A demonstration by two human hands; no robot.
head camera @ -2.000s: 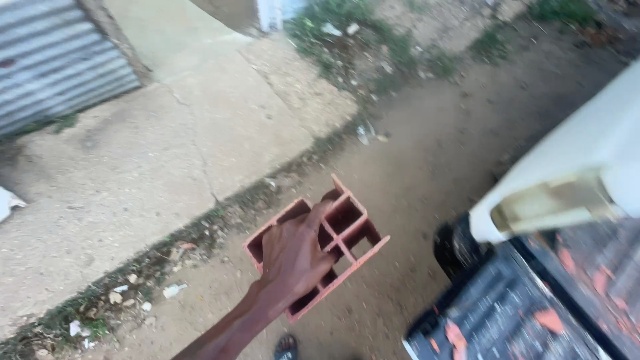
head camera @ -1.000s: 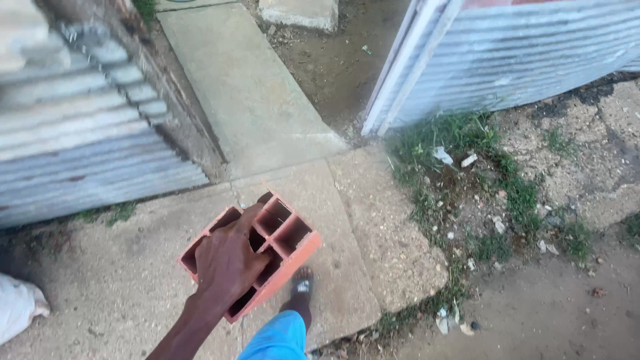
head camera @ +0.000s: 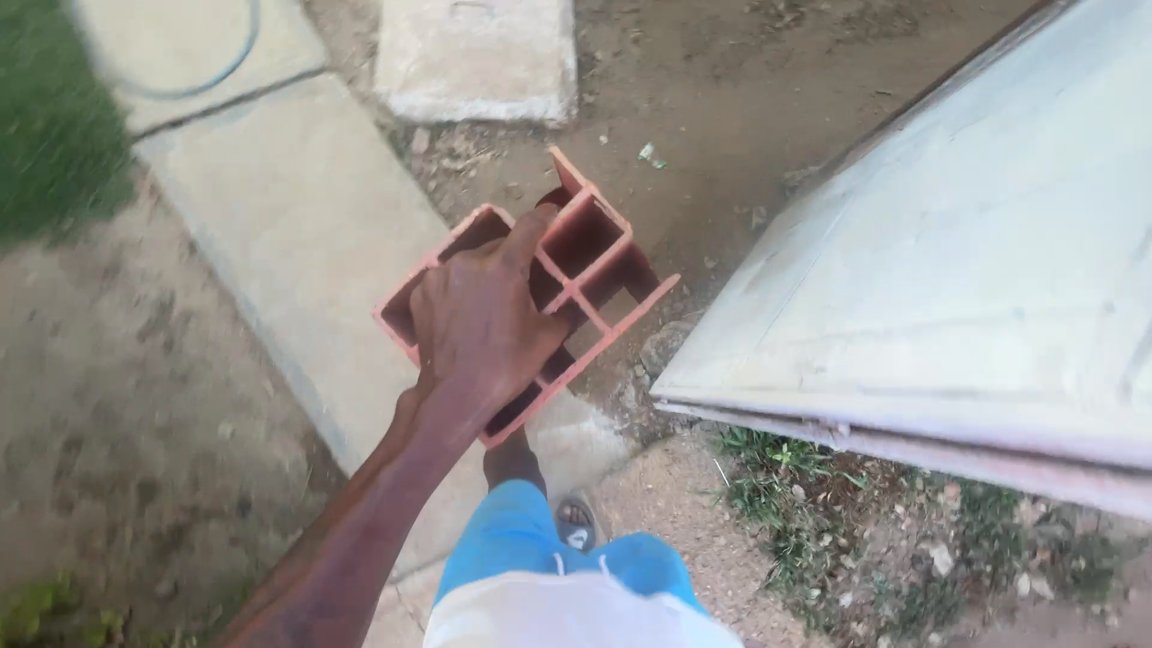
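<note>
My left hand (head camera: 486, 315) grips a red hollow clay brick (head camera: 585, 288) from above, its fingers hooked over the inner walls between the cells. The cells face up, and the end at the upper right has broken, open edges. Beneath the brick are my legs in blue shorts (head camera: 513, 531) and a sandalled foot (head camera: 576, 524). My right hand is not in view.
A concrete path (head camera: 297, 252) runs from the upper left down under me. To the right stands a white metal sheet (head camera: 918, 252), with grass and rubble (head camera: 792, 486) at its foot. A concrete slab (head camera: 477, 58) lies ahead, and a hose (head camera: 193, 90) curves at the upper left.
The view has moved from the roadside, where a vehicle part and a black crate showed, past the corrugated metal fence to the concrete path. My left hand has kept hold of the brick throughout.
</note>
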